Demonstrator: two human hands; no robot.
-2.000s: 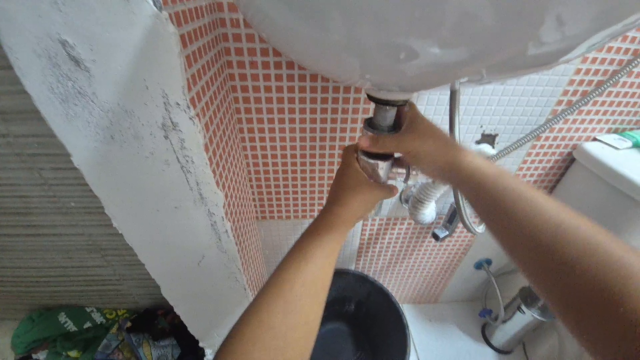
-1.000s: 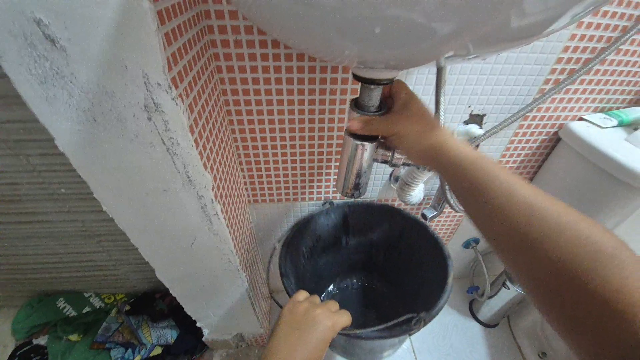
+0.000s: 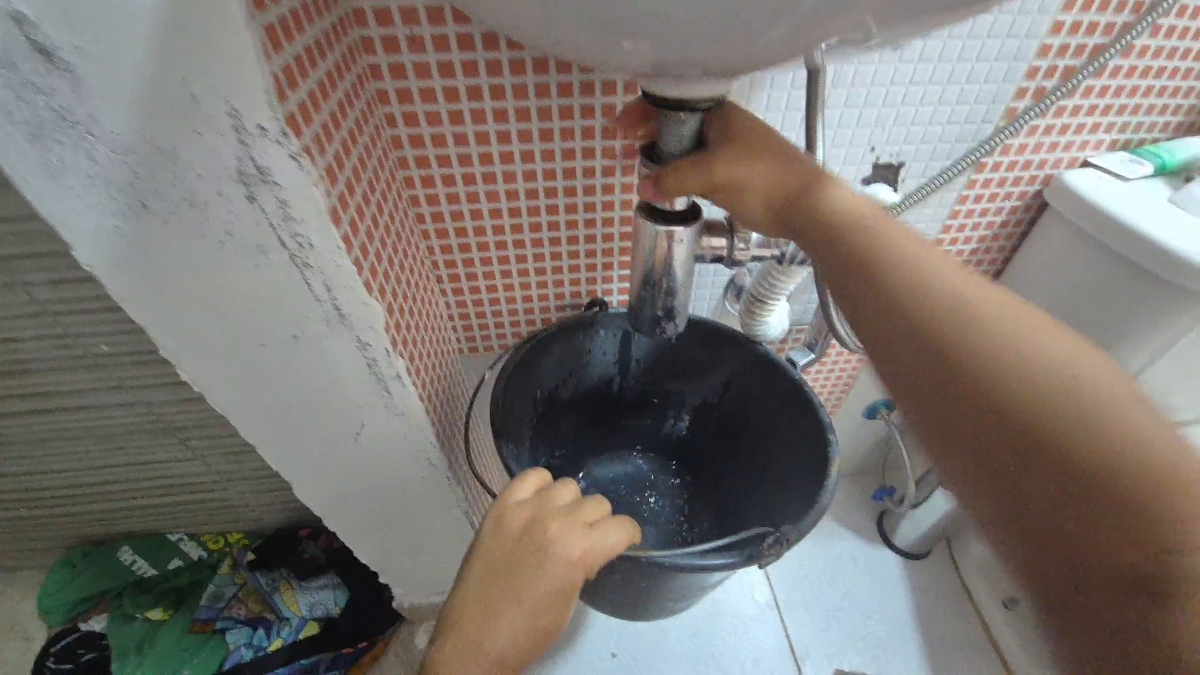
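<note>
Under the white sink basin point(image 3: 694, 37), my right hand point(image 3: 741, 169) grips the chrome drain tailpiece point(image 3: 680, 133) just above a chrome bottle trap point(image 3: 662, 272). The trap hangs upright, its lower end over the far rim of a black bucket point(image 3: 816, 469). A side pipe point(image 3: 736, 246) runs from the trap toward a white corrugated hose point(image 3: 771, 295). My left hand point(image 3: 553, 539) is closed over the bucket's near rim and wire handle. A little water lies in the bucket's bottom.
A toilet point(image 3: 1116, 244) stands at the right, with a flexible metal hose point(image 3: 1041, 103) above it. A rough-edged wall point(image 3: 262, 281) borders the left side. Crumpled clothes point(image 3: 216, 600) lie at the lower left.
My left hand has left the trap and gone down to the bucket, which has come up under the trap. My right hand stays at the drain; the trap sits lower, showing more of the tailpiece.
</note>
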